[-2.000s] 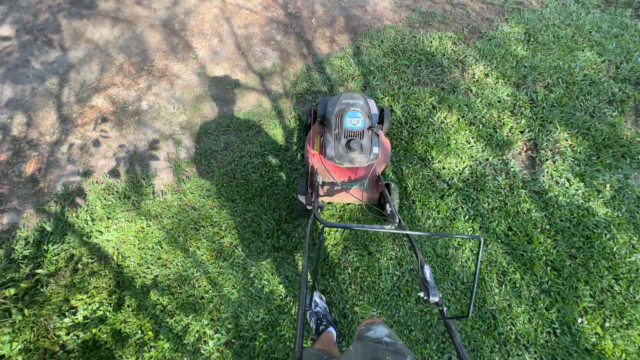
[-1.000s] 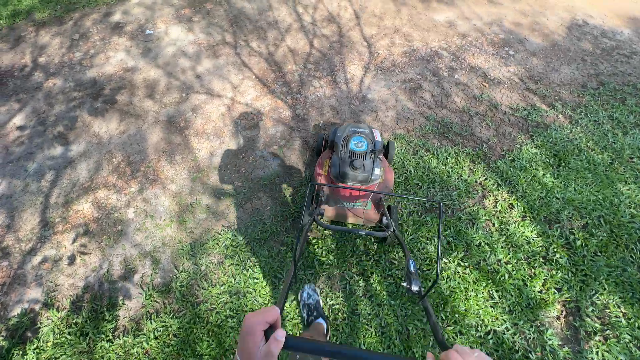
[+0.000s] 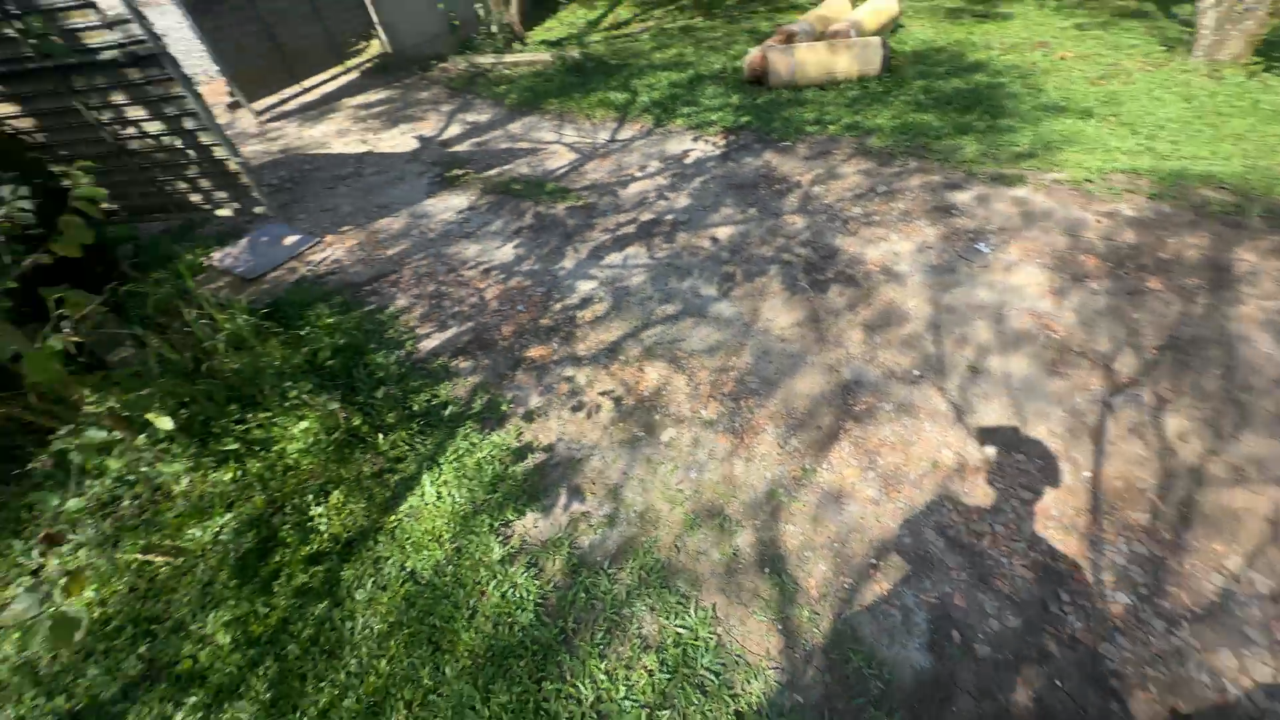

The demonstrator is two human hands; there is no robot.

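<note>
Neither my left hand nor my right hand shows in the head view now, so what they hold cannot be seen. The lawn mower is also out of view. A person's shadow (image 3: pixel 1000 560) falls on the dirt path (image 3: pixel 700 370) at the lower right. Green grass (image 3: pixel 400 600) borders the path at the lower left.
A slatted gate or panel (image 3: pixel 110 120) stands at the upper left, with a flat grey slab (image 3: pixel 264 249) on the ground near its foot. Several yellowish cylinders (image 3: pixel 825 62) lie on the far grass. A tree trunk (image 3: pixel 1228 30) rises at the upper right.
The view has swung far up and to the left. The red lawn mower and both hands, seen at its handle one second ago, are out of view.
</note>
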